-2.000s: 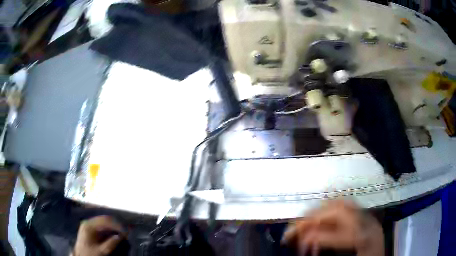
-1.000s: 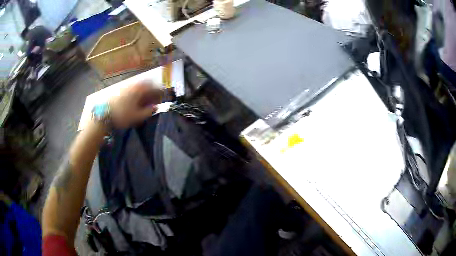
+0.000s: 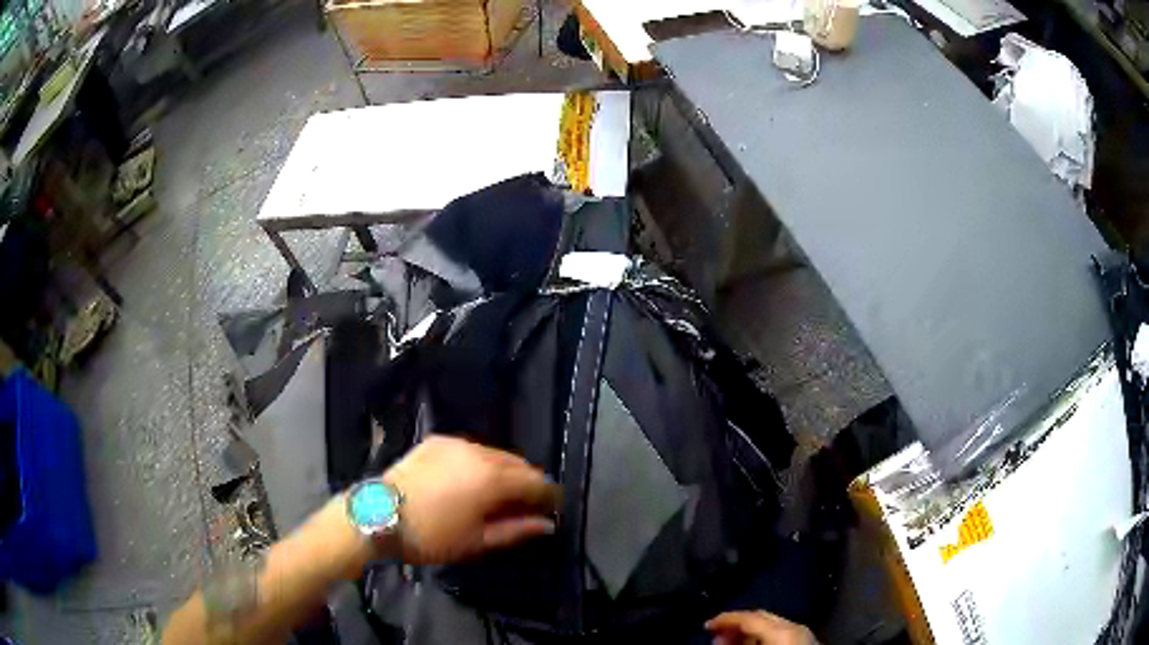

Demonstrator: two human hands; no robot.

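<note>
A heaped bundle of black and grey cut parts (image 3: 636,485) with pale stitched edges lies in front of me. A small white slip (image 3: 595,268) sits on top of it. A dark strip with a pale stitched line runs down its middle. My left hand (image 3: 485,504), with a watch on the wrist, is over the bundle's left-centre part, fingers loosely bent, with no piece visible in it. My right hand (image 3: 760,629) shows only as fingertips at the bottom edge, near the bundle's lower right; the rest is cut off, and its grasp cannot be seen.
A low white bench (image 3: 416,158) stands behind the bundle. A grey side table (image 3: 920,227) is at the right, joining the white machine table (image 3: 1033,561) with its wooden edge. A wooden-coloured bin (image 3: 422,32) is at the top. A blue object (image 3: 40,479) is at the left.
The view has turned left from the sewing machine to the bundle. My left hand has come back from the bundle's far end towards me. My right fingertips have come into view.
</note>
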